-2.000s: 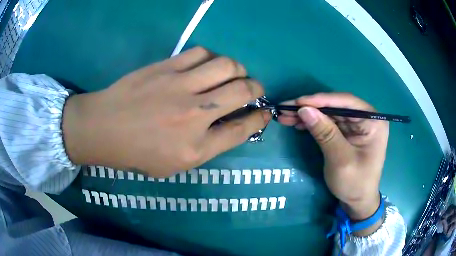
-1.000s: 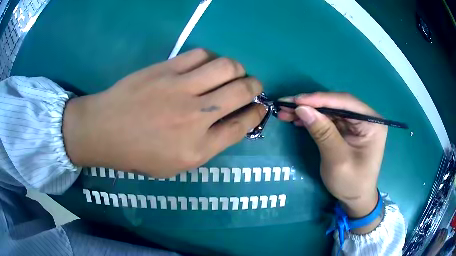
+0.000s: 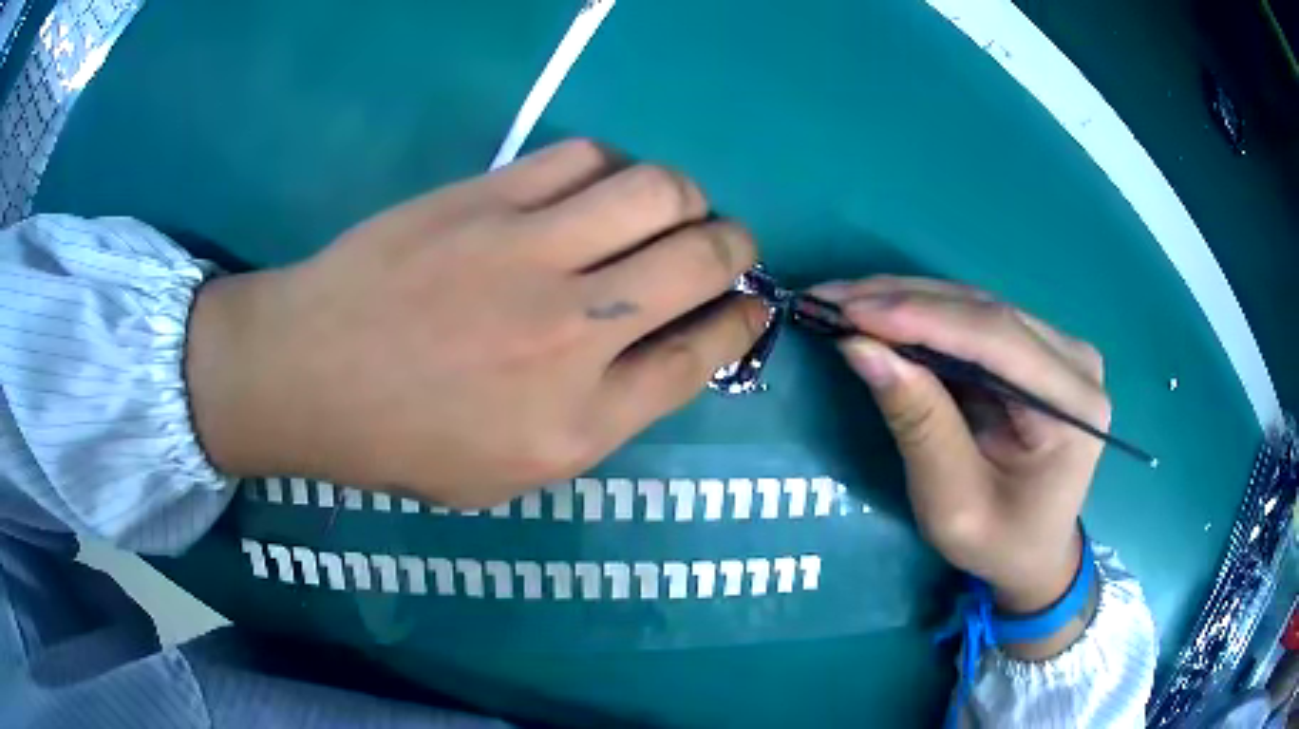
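Note:
My left hand [image 3: 470, 321] lies over the watch housing [image 3: 741, 375] and holds it by its edge. Only the housing's shiny dark right end shows past the fingers; the rest is hidden under the hand. My right hand [image 3: 983, 413] grips slim black tweezers [image 3: 983, 378] between thumb and fingers. The tweezers' tips are at the housing's upper right end, next to my left fingertips; whether they hold a piece cannot be seen. A clear sticker sheet [image 3: 855, 598] with two rows of small white L-shaped stickers lies below the hands, its upper left part covered by my left hand.
The green bench mat [image 3: 798, 114] carries a wide curved white line [image 3: 1111, 143] at right and a thinner one [image 3: 549, 86] at top. White gridded sheets [image 3: 57, 100] lie at the upper left. A dark glossy heap [image 3: 1232, 584] is at the right edge. A blue strap [image 3: 1047, 612] circles my right wrist.
The tweezers' rear end has swung down, so they slope more steeply. My right fingers have shifted with them. My left hand and the housing have barely moved.

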